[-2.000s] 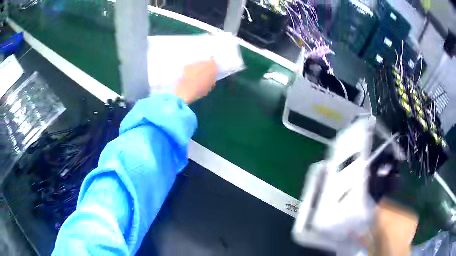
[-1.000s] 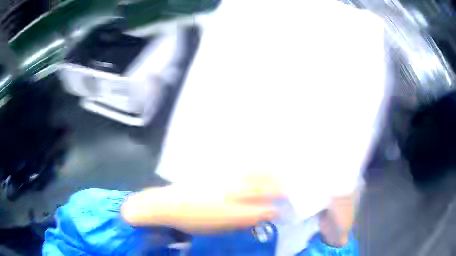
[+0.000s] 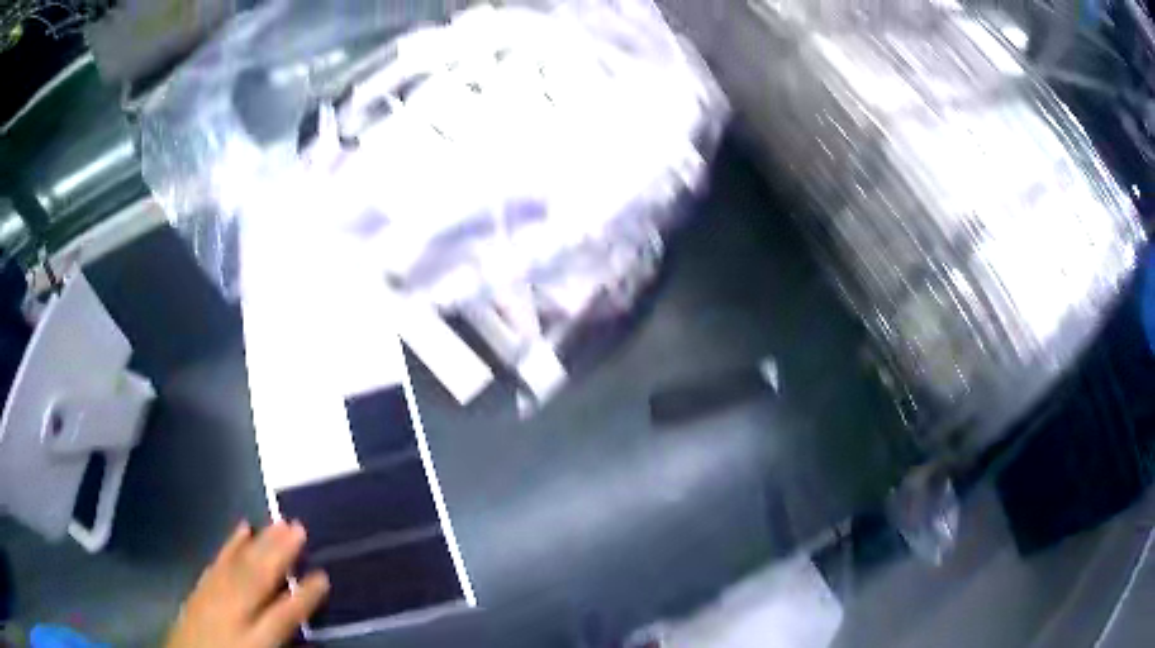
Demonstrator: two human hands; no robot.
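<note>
The white release liner [image 3: 298, 392] lies lengthwise on the dark mat, with black adhesive pieces [image 3: 380, 544] at its near end. My left hand [image 3: 253, 589] is at the lower left, fingers apart, with fingertips at the liner's left edge beside the black pieces. It grips nothing that I can see. My right hand is not in view. A clear plastic bag [image 3: 203, 152] full of small white parts [image 3: 450, 355] lies over the far end of the liner; some parts stick out at its near side.
A white housing [image 3: 57, 418] stands at the left edge. Shiny clear blister trays [image 3: 975, 190] are stacked at the right. A dark strip [image 3: 712, 395] lies on the mat. A white sheet [image 3: 747, 614] shows below the table edge. Metal rail and green belt are at the upper left.
The view has turned to the bag and liner. The large white sheet that was at both my hands is no longer before me. My left hand is now at the liner; my right hand has left view.
</note>
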